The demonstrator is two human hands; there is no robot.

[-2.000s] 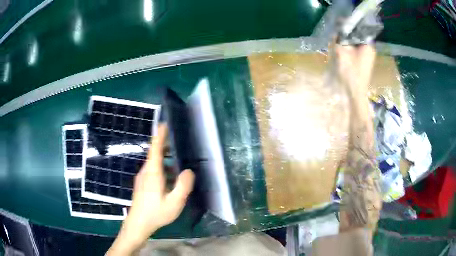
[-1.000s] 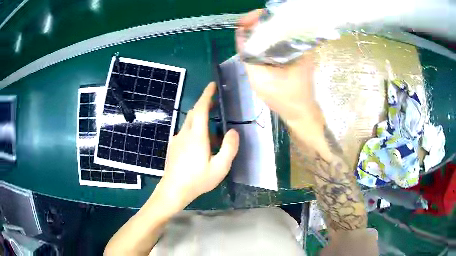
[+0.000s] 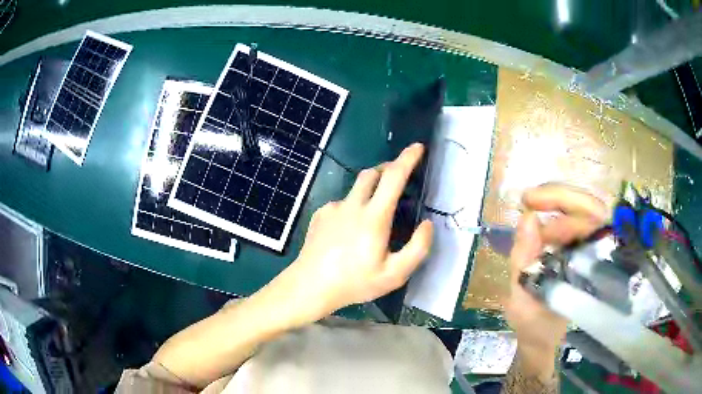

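My left hand (image 3: 369, 231) holds the black back cover (image 3: 412, 127) tilted up, with fingers on its outer face and the thumb near its inner side. The white backsheet (image 3: 454, 177) of a panel lies beside the cover, and thin dark lead wires run across it. My right hand (image 3: 543, 238) is closed around the silvery glue gun (image 3: 585, 277), partly blurred, with its nozzle pointing left at the backsheet near the wires. A thick pale hose and blue fittings show at the gun's right.
Two overlapping solar panels (image 3: 258, 146) lie left of my left hand, the top one with a bundled black output cable (image 3: 248, 127) on it. More panels (image 3: 88, 96) lie at the far left. The tan glue-catch board (image 3: 577, 146) is at right on the green bench.
The gun has come down from above the work to the right of the backsheet, nozzle at the wires. The back cover stands more open from the backsheet. More panels show at far left.
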